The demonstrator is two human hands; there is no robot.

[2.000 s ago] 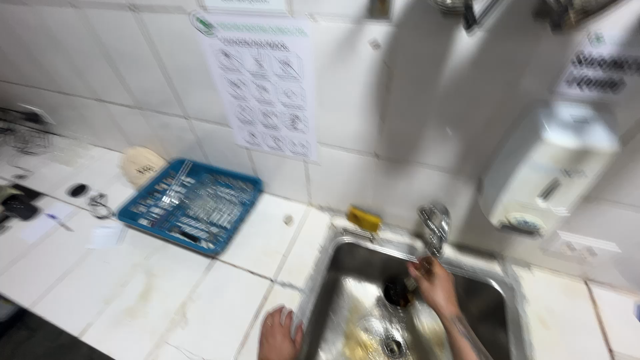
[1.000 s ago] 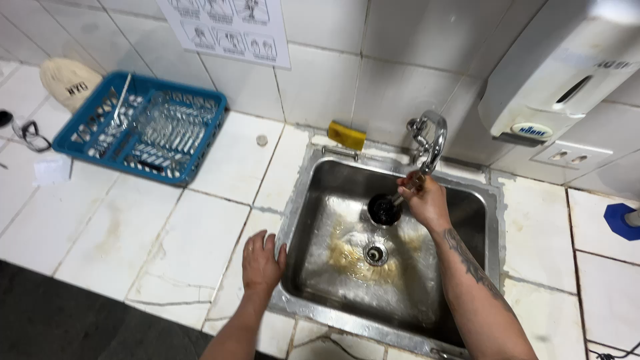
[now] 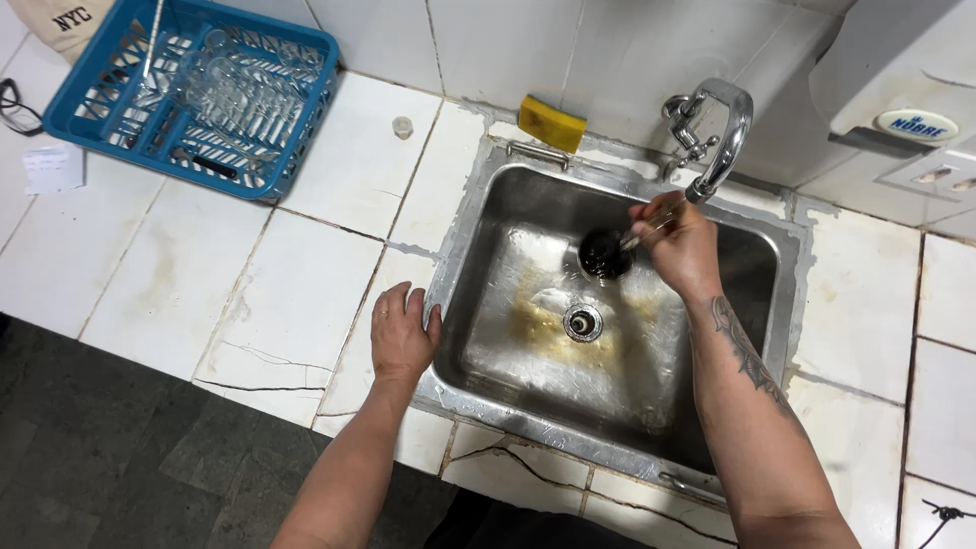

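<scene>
My right hand (image 3: 679, 244) is over the back of the stainless steel sink (image 3: 488, 389), its fingers closed around a slender, clear glass-like piece (image 3: 656, 221) just below the spout of the chrome faucet (image 3: 728, 137). The lower end of that piece points at a round vessel (image 3: 605, 255) with dark contents, standing in the basin behind the drain (image 3: 582, 323). Whether the piece touches the vessel I cannot tell. My left hand (image 3: 404, 328) rests palm down on the tiled counter beside the sink's left rim, fingers apart, holding nothing.
A yellow sponge (image 3: 553, 124) leans on the wall behind the sink. On the left counter are a blue plastic basket (image 3: 267, 187) of glassware, a small translucent cap (image 3: 402, 127), a paper slip (image 3: 53, 169) and eyeglasses (image 3: 17, 110). A soap dispenser (image 3: 877, 84) hangs at the upper right.
The view has moved closer over the sink. My right hand stays at the faucet and dark vessel, my left hand at the sink's left side.
</scene>
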